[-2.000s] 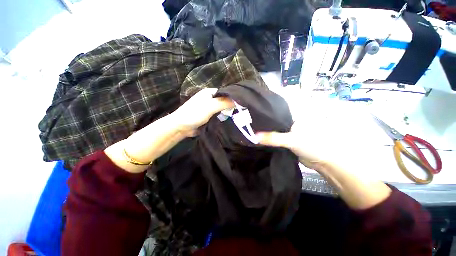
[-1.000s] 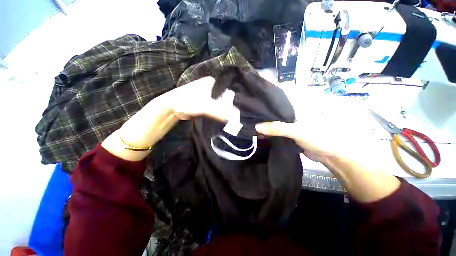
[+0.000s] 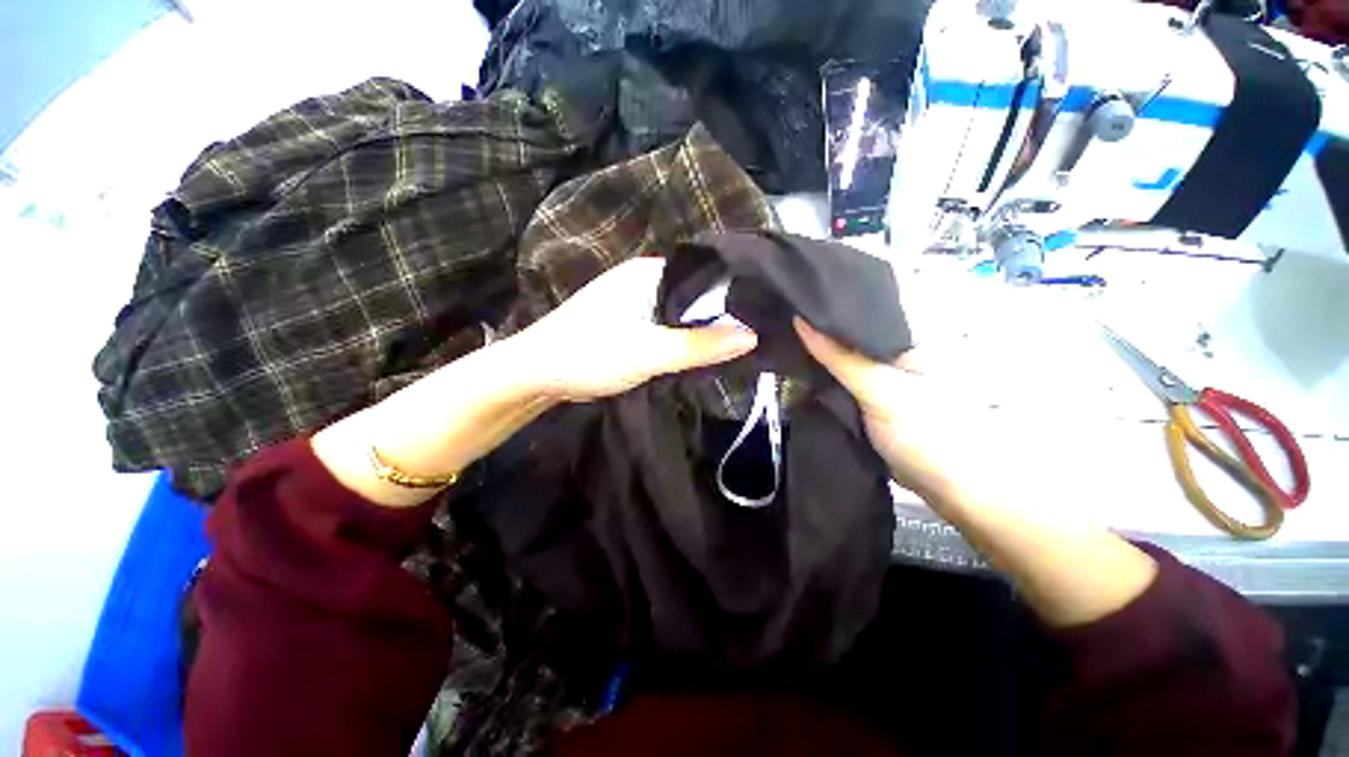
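The dark brown lining hangs over my lap and the table's front edge. My left hand pinches its folded upper part from the left, thumb on top. My right hand holds the same cloth from the right, thumb near the left thumb. A narrow white loop hangs on the lining below my thumbs. A small white patch shows above my left thumb, partly covered. The plaid shell fabric lies in a heap at left, with a plaid corner behind my hands.
The white sewing machine stands at back right. Scissors with red and orange-yellow handles lie on the table at right. A phone-like screen and black shiny cloth are behind. A blue bin is at lower left.
The white loop has gone from stretched between my hands to hanging down lengthwise. My left thumb now presses the folded lining, and the white patch is mostly covered.
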